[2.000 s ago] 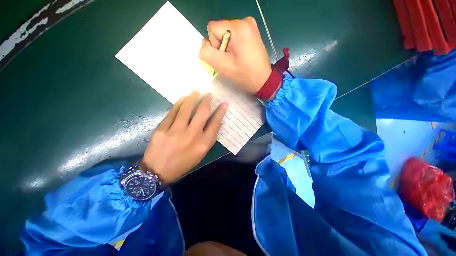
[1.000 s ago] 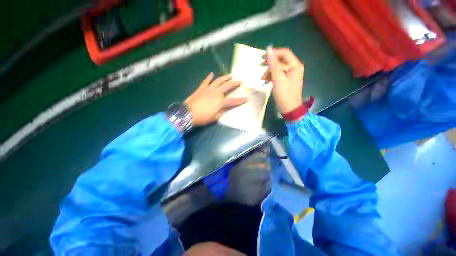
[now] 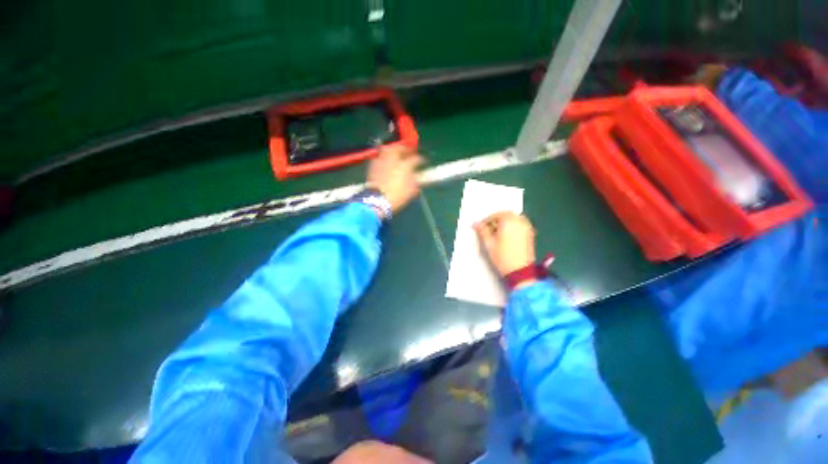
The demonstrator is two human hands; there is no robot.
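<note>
A foam tray [image 3: 295,169], a thick orange-red frame, lies on the green conveyor belt at the upper centre-left, with a dark tablet unit [image 3: 340,131] inside it. My left hand [image 3: 397,177] is blurred and reaches to the tray's near right corner; I cannot tell whether its fingers grip it. My right hand [image 3: 507,243] rests with curled fingers on the white record sheet [image 3: 471,272] on the dark green bench. A small dark tip shows at its fingers, but the rest of the pen is hidden.
Stacked orange-red trays [image 3: 626,195] lean at the right, the top one holding a tablet. A grey post [image 3: 561,82] stands at the white belt rail [image 3: 218,220]. Another person's blue sleeve [image 3: 772,122] is at the upper right. A thin cord runs left of the sheet.
My left hand has left the sheet and moved forward to the tray on the belt. My right hand has come down onto the sheet. The view has shifted, showing more belt.
</note>
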